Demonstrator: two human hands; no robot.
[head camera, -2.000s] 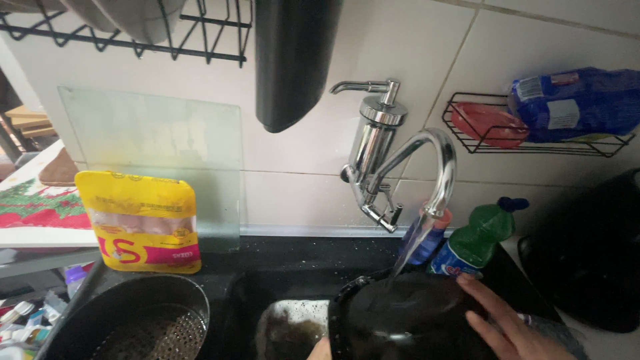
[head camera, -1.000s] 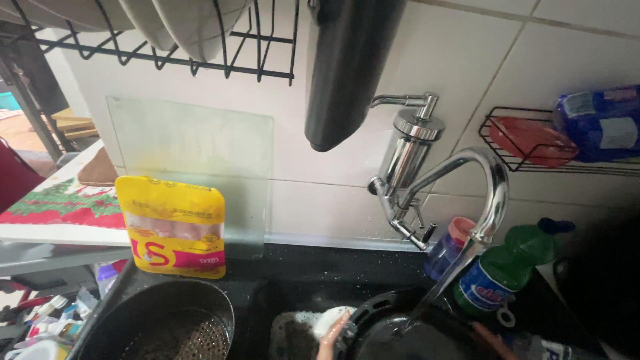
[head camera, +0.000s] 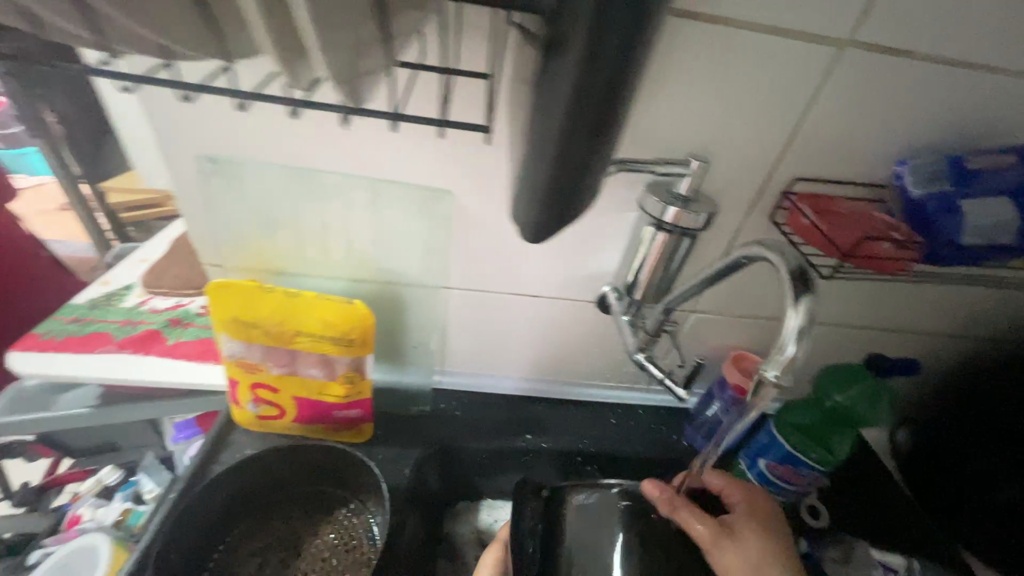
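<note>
A black pan or pot (head camera: 612, 528) is held over the dark sink under the chrome faucet (head camera: 792, 320). My right hand (head camera: 724, 520) grips its upper right rim, thumb and fingers pinched on the edge, while a stream of water falls onto that hand. My left hand (head camera: 494, 556) shows only as fingers at the pan's left side, the rest cut off by the frame. In the sink behind the left hand lies something whitish (head camera: 480, 516). A round dark pot (head camera: 280, 512) with bubbly brownish liquid stands at the left.
A yellow food package (head camera: 296, 360) leans on a glass board (head camera: 320, 216). At the right stand a green bottle (head camera: 808, 432) and a purple container (head camera: 720, 400), below a wire basket (head camera: 848, 268) with a red cloth or sponge. A dish rack (head camera: 296, 104) hangs overhead.
The pan now stands more tilted, its dark side toward me. My right hand has come up onto its rim under the water. The view has shifted and come closer.
</note>
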